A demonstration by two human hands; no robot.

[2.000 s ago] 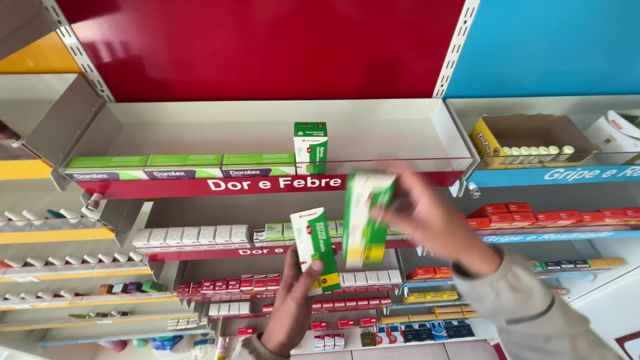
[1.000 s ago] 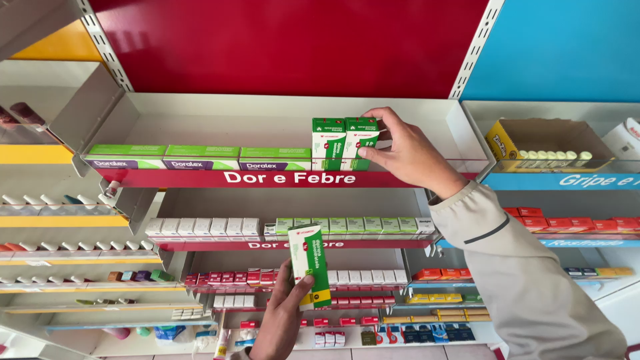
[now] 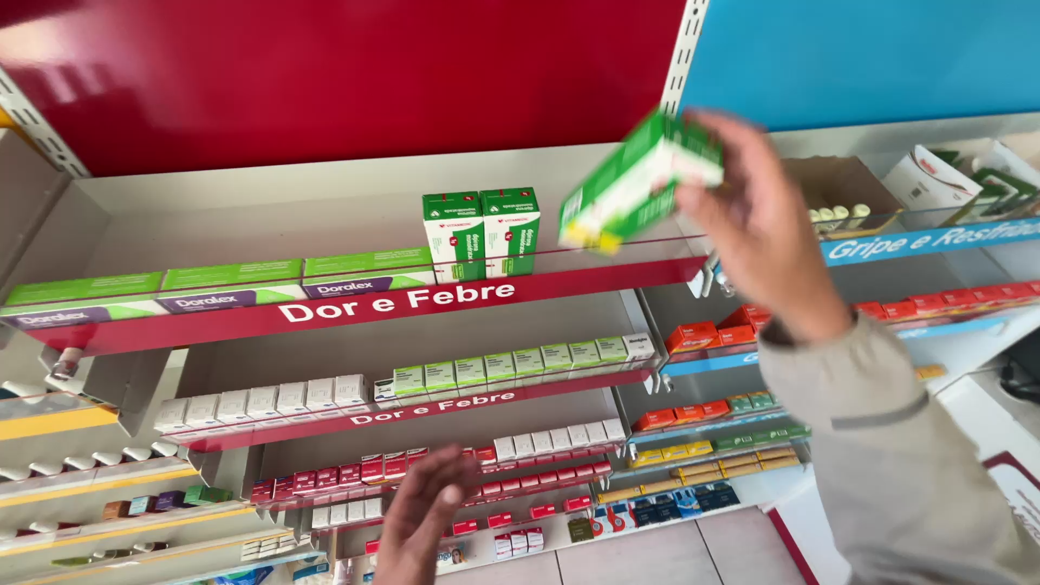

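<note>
My right hand (image 3: pixel 751 219) grips a green and white medicine box with a yellow end (image 3: pixel 638 191) by its upper end. The box is tilted and a little blurred, in front of the top shelf's right part. My left hand (image 3: pixel 426 516) is lower down, in front of the lower shelves, fingers apart and holding nothing. Two upright green and white medicine boxes (image 3: pixel 453 236) (image 3: pixel 510 231) stand side by side on the top shelf. To their left lie three Doralex boxes (image 3: pixel 370 272) in a row, touching the upright pair.
A clear front lip with a red strip (image 3: pixel 569 280) edges the top shelf. Lower shelves hold rows of white and green boxes (image 3: pixel 470 374) and red boxes (image 3: pixel 349 474). At right, an open brown carton (image 3: pixel 845 183) holds white-capped items beside white cartons (image 3: pixel 934 185).
The box that my left hand held one second ago is no longer in it. My right hand has left the two upright boxes and now holds a box to their right.
</note>
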